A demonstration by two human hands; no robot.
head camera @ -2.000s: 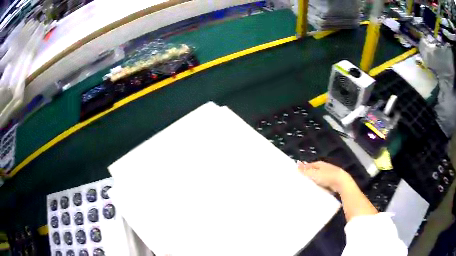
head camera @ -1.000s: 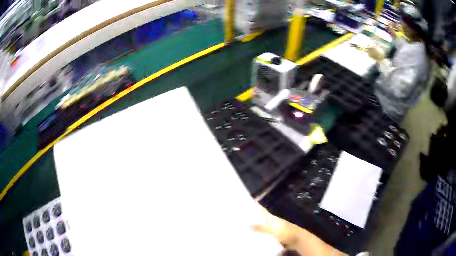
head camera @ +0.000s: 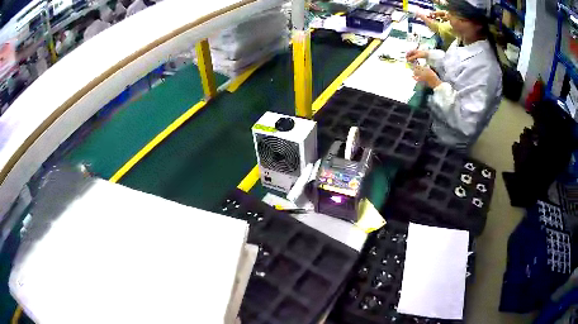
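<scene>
A large plain white sheet or tray (head camera: 133,253) fills the lower left, tilted, with a second pale edge showing under its right side. Whether it is held cannot be told. Neither my left hand nor my right hand shows. Right of the sheet lies a black compartment tray (head camera: 307,262) with small shiny parts in its far left pockets. Another black tray (head camera: 364,288) holds several dark units with white marks, and a smaller white sheet (head camera: 434,271) lies over part of it.
A white fan box (head camera: 285,152) and a small purple-lit device (head camera: 339,190) stand behind the trays. Further black trays (head camera: 380,120) lie beyond; one (head camera: 437,190) holds several ring-shaped parts. A person (head camera: 466,82) works at the far right. An overhead shelf (head camera: 95,82) crosses the upper left.
The view has swung to the right. The large white sheet now sits lower left, and the tray of round discs is out of view. My right hand, visible before, has left the picture.
</scene>
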